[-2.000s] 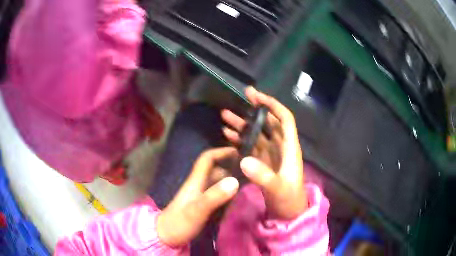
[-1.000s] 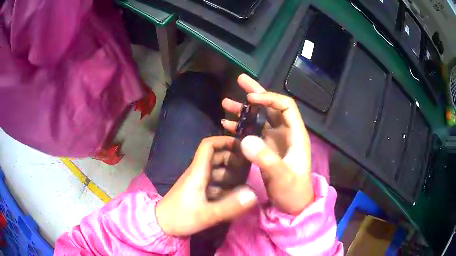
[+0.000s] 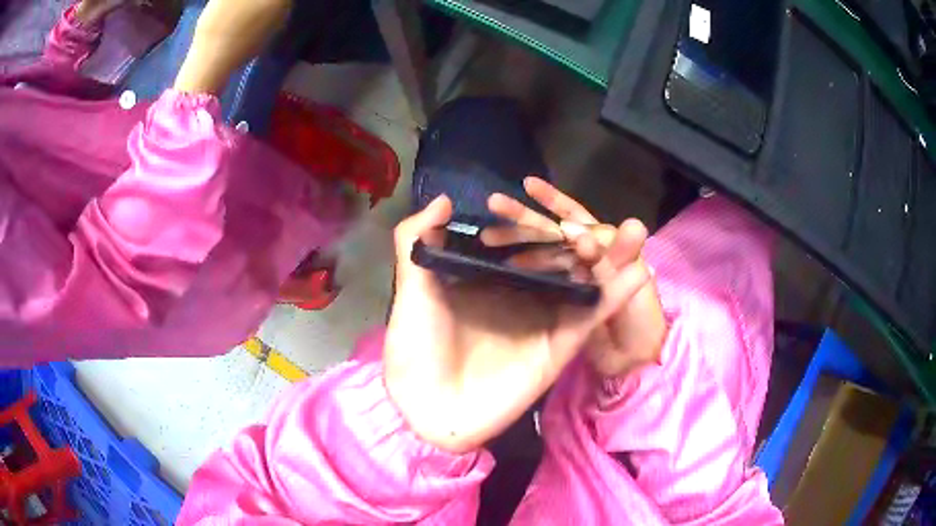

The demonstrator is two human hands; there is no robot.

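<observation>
A dark smartphone [image 3: 503, 274] is held edge-on above my lap, its long thin side toward me. My left hand [image 3: 477, 339] holds it from below, palm up, with the fingertips at its left end. My right hand [image 3: 616, 283] is at the phone's right end, its fingers spread behind and over the phone; whether it grips the phone is unclear. Another black phone [image 3: 724, 67] with a white label lies in a recess of the black foam tray [image 3: 816, 123] at the upper right.
A green bench edge [image 3: 534, 43] runs above my knees. A person in a pink smock [image 3: 164, 216] sits at left beside a red stool [image 3: 334, 149]. A blue bin [image 3: 133, 473] stands at lower left. Brown cardboard [image 3: 847, 447] sits in a blue container at lower right.
The phone has turned from upright to lying nearly level, edge-on. My left hand has opened out flat beneath it. The view has shifted, showing more of the person at left.
</observation>
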